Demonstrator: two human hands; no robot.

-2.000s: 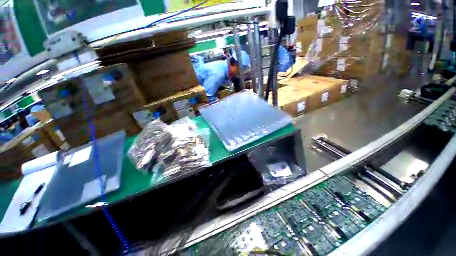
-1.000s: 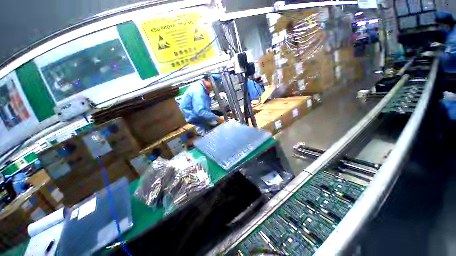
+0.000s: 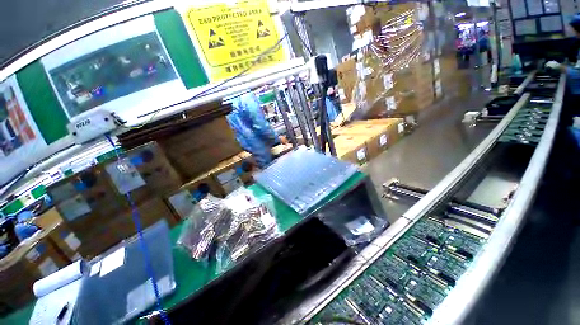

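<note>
Neither of my hands shows in the picture. Green circuit boards (image 3: 407,266) lie edge to edge on the conveyor, between a near pale rail (image 3: 502,251) and a far pale rail (image 3: 388,232). The boards carry dark and silver long parts in rows. The lower picture edge cuts off the nearest boards. More boards (image 3: 524,124) lie further up the line, past a gap.
A green bench (image 3: 197,270) holds bagged metal parts (image 3: 245,225), a blister tray (image 3: 306,178), a grey-blue sleeve (image 3: 121,285) and white paper (image 3: 57,301) with a pen. A blue coiled cord (image 3: 145,254) hangs in front. Cartons (image 3: 197,149) and a person in blue (image 3: 251,130) are behind.
The view has swung up and right since the earliest frame, bringing the yellow sign and the far end of the line into view. The person behind the bench has changed posture.
</note>
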